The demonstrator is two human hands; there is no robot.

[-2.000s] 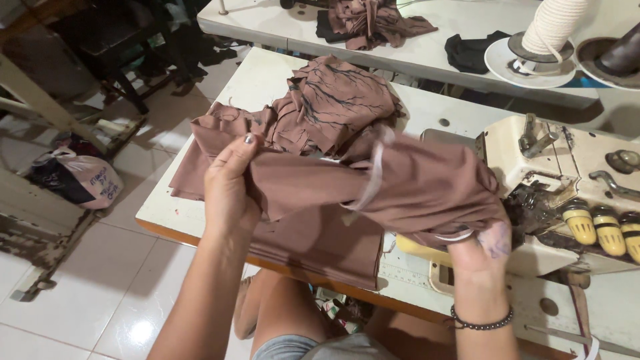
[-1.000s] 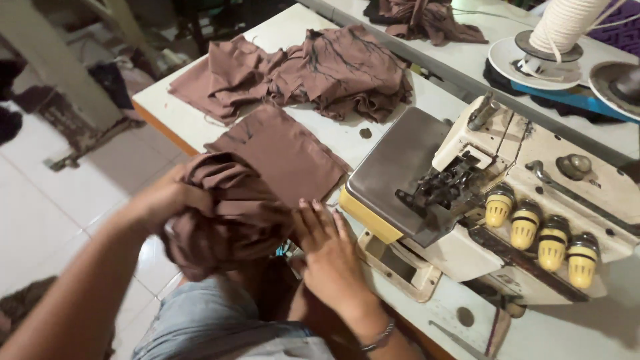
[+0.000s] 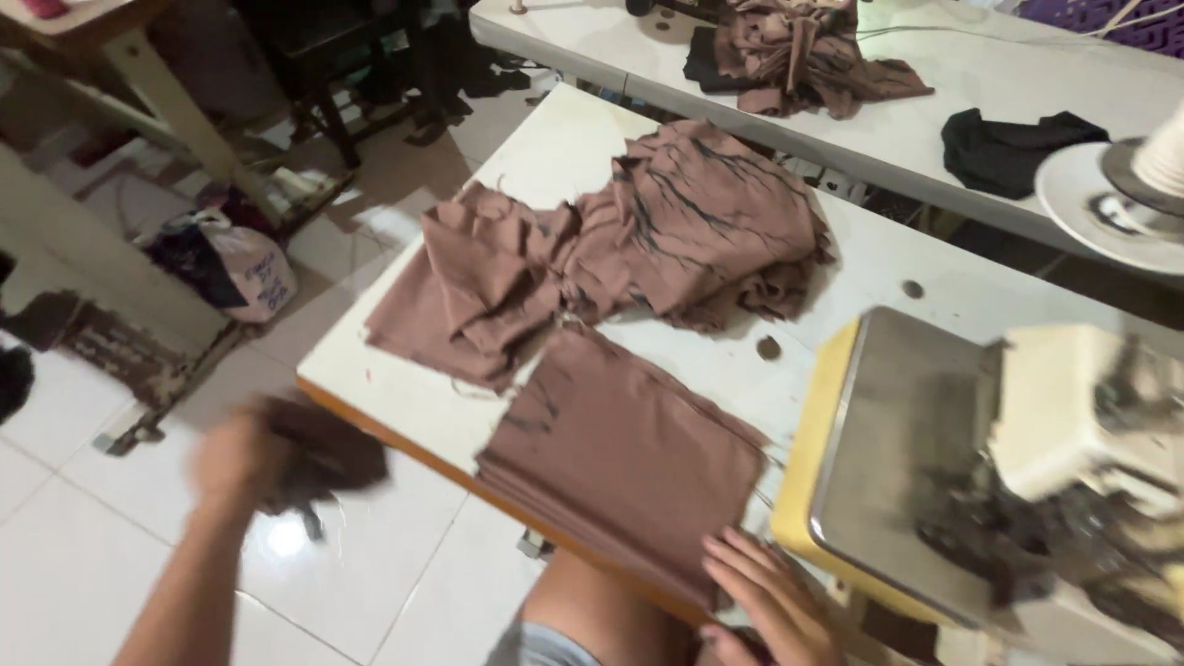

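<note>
My left hand (image 3: 236,458), blurred, grips a bunched brown cloth piece (image 3: 324,453) out past the left edge of the white table. The fingers of my right hand (image 3: 763,592) are apart and touch the near right corner of a folded stack of brown fabric (image 3: 620,453). Behind that stack lies a crumpled heap of brown fabric (image 3: 703,222) with black streaks, joined by plainer brown cloth (image 3: 472,287) at its left.
An overlock sewing machine (image 3: 1045,416) with a metal plate (image 3: 897,444) stands at the right. A second table (image 3: 610,55) behind holds more brown fabric (image 3: 795,65), black cloth (image 3: 1008,153) and a thread spool (image 3: 1161,166). A plastic bag (image 3: 250,268) sits on the tiled floor.
My left hand has carried the bunched brown cloth leftward, away from my right hand and off over the floor. The folded stack and the heap stay on the table.
</note>
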